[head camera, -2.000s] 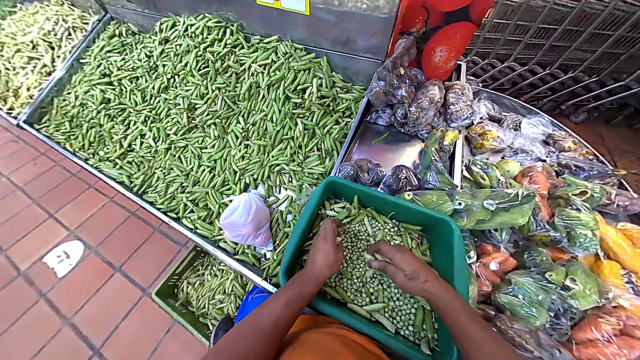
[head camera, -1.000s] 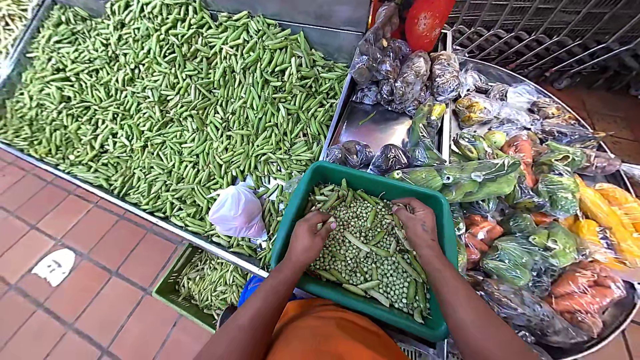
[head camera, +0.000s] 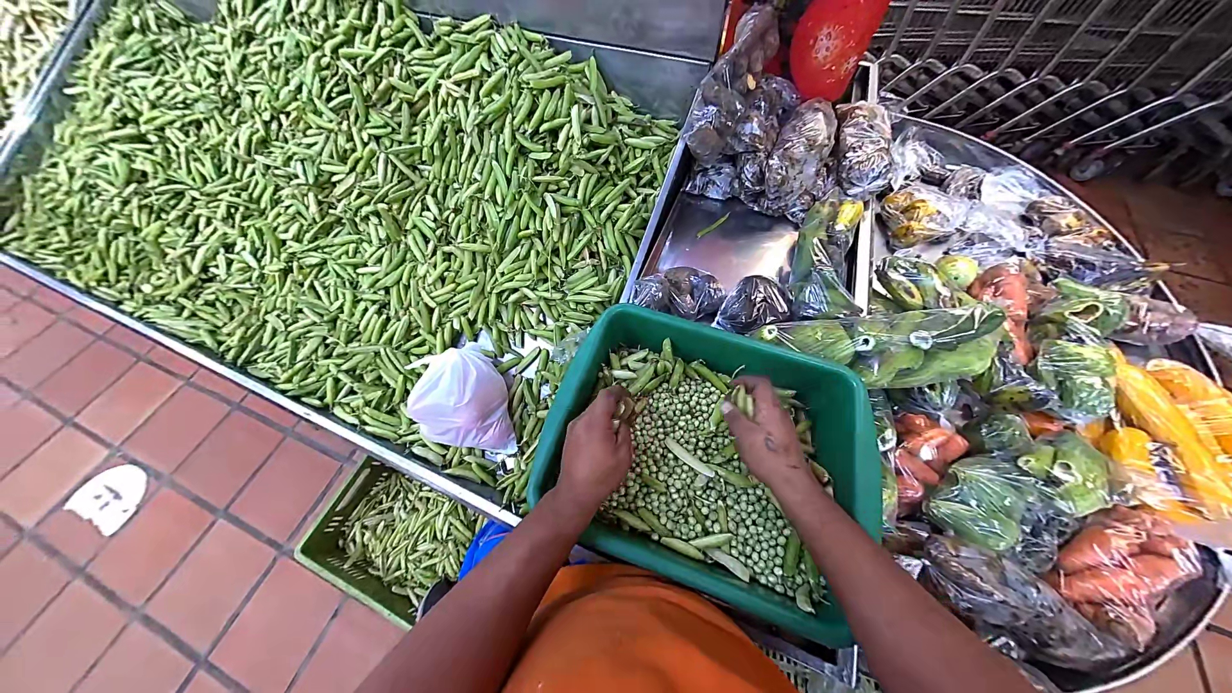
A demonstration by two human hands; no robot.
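Both my hands are inside a green plastic tub (head camera: 866,452) of shelled green peas (head camera: 674,462) and whole pods. At the tub's left side, my left hand (head camera: 599,445) has curled fingers around what looks like a pod or husk, partly hidden. My right hand (head camera: 765,428) pinches green pea pods (head camera: 739,397) near the far right part of the tub. Loose pods (head camera: 691,457) lie over the peas between the hands. Left of the tub, a tied white plastic bag (head camera: 462,399) rests on the edge of a large heap of pea pods (head camera: 366,192).
A green crate (head camera: 332,539) holding pods and husks stands on the tiled floor, lower left. Plastic-wrapped vegetables (head camera: 1011,462) fill a round metal display at right. Dark bagged produce (head camera: 760,135) lies around a metal tray (head camera: 727,231). Shopping carts (head camera: 1039,77) stand at upper right.
Two seconds ago both hands were nearer each other over the peas; they have moved apart. The right hand now has pods between its fingers, and fewer pods lie across the middle than one second ago.
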